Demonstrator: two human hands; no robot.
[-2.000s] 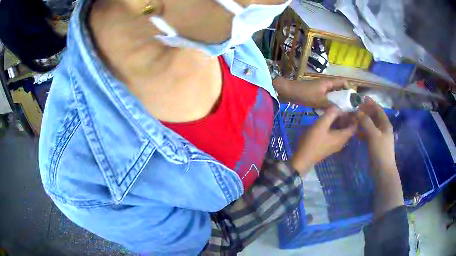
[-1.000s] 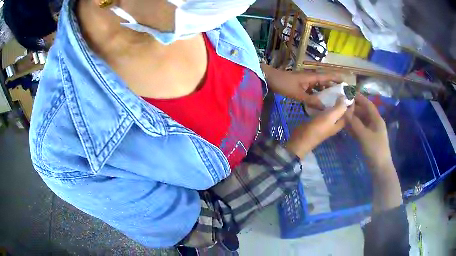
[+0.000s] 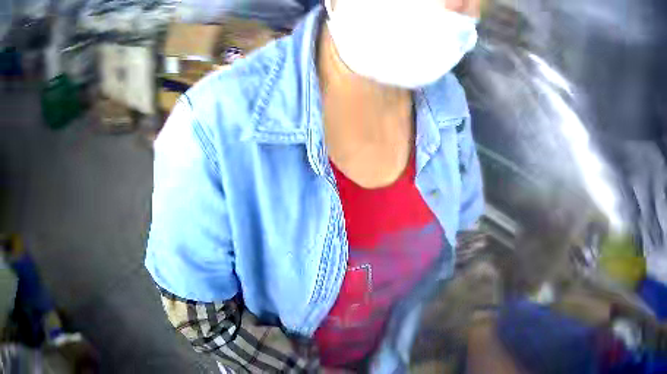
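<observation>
A person in a light blue denim jacket, red top and white mask stands close in front of me and fills the middle of the view. Neither of my hands can be made out. A blurred skin-coloured shape shows at the lower right; I cannot tell whose it is. The white thread cone cannot be seen. A blurred blue shape, probably the blue crate, lies at the lower right.
Grey floor runs along the left, with a green container and brown boxes farther back. A yellow thing and whitish cloth are blurred at the right. A blue thing is at the left edge.
The view has swung, and the person now appears more upright and central. The thread cone and the hands around it have left clear view, and the crate is lower and blurred.
</observation>
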